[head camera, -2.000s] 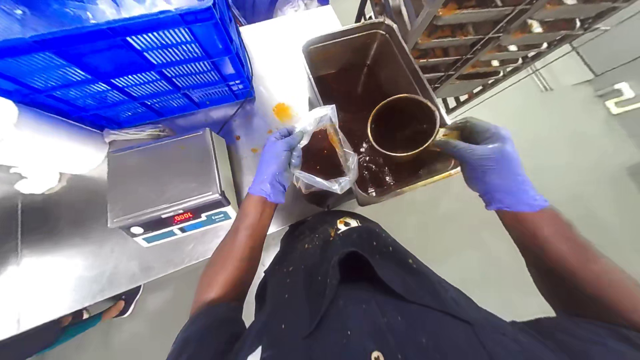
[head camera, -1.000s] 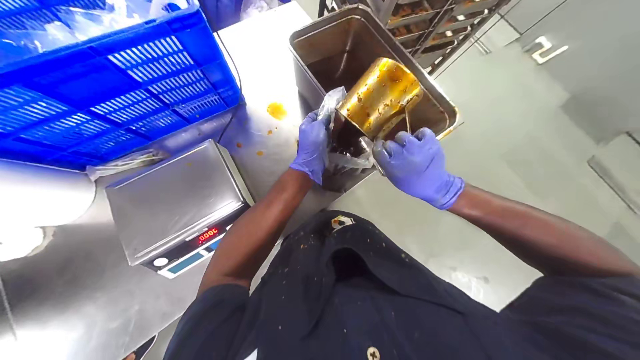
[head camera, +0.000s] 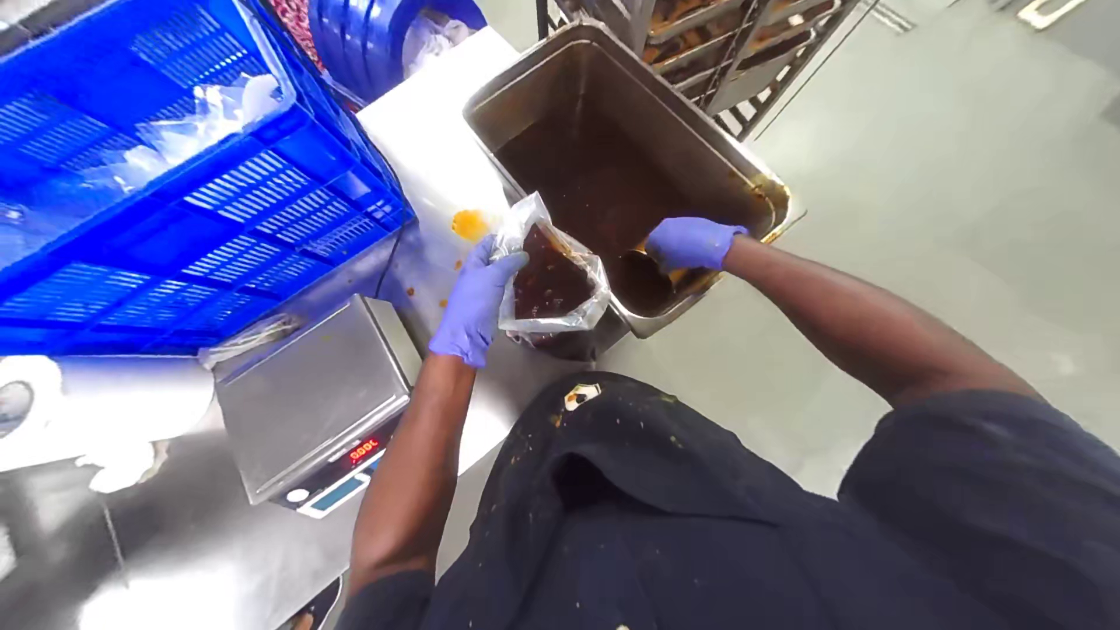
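My left hand [head camera: 479, 302], in a purple glove, grips the rim of a clear plastic bag [head camera: 560, 319] that holds dark brown sauce with bits in it. The bag stands open beside the near corner of a deep metal pan [head camera: 547, 66]. Dark brown liquid [head camera: 582, 166] lies in the pan. My right hand [head camera: 693, 243], also gloved, is down inside the pan's near right end, closed on a metal cup [head camera: 643, 282] that sits partly in the liquid. Its fingertips and the cup's handle are mostly hidden.
A digital scale [head camera: 311, 398] with a steel top is on the metal table at left. Behind it stands a blue plastic crate [head camera: 262, 210] with clear bags. A white roll [head camera: 114, 398] lies at far left. A rack of trays [head camera: 726, 52] stands beyond the pan. Orange sauce [head camera: 470, 225] stains the white surface.
A second ago the cup was tipped over the bag; now my right hand has lowered it into the pan. The bag's mouth shows again, with my left hand still on it.
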